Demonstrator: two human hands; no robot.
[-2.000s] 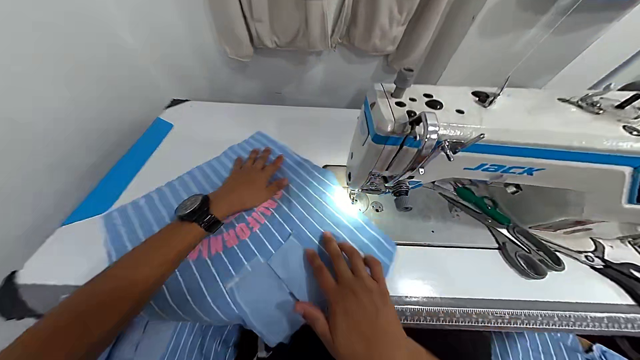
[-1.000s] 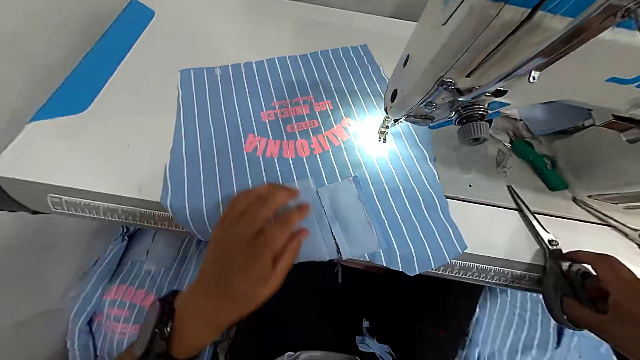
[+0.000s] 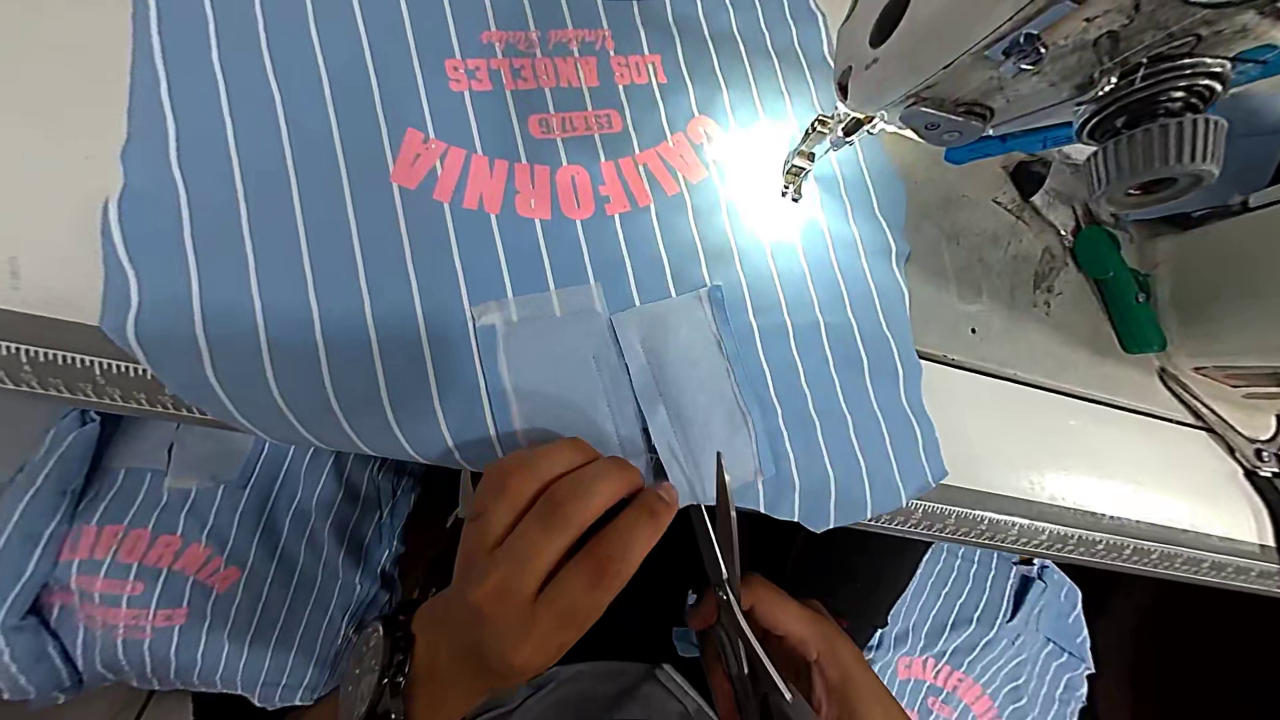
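A blue striped fabric panel (image 3: 330,250) with pink printed lettering lies on the sewing machine table, its front edge hanging past the table edge. Two light blue placket strips (image 3: 690,385) lie on it, parted by a narrow gap. My left hand (image 3: 555,560) pinches the panel's edge at the lower end of that gap. Just right of it, my right hand (image 3: 790,640) grips metal scissors (image 3: 728,580), blades parted and pointing up at the right strip's lower edge. The presser foot (image 3: 800,165) of the sewing machine (image 3: 930,60) is over the panel's right part, brightly lit.
Green-handled thread snips (image 3: 1118,290) and another metal tool (image 3: 1215,425) lie right of the machine head. A steel ruler (image 3: 1080,540) runs along the table's front edge. More striped printed pieces hang below, at left (image 3: 170,570) and right (image 3: 990,630).
My right hand has brought the scissors from the table's right side to the panel's front edge. My left hand, earlier over the panel, now holds its edge. The view is closer.
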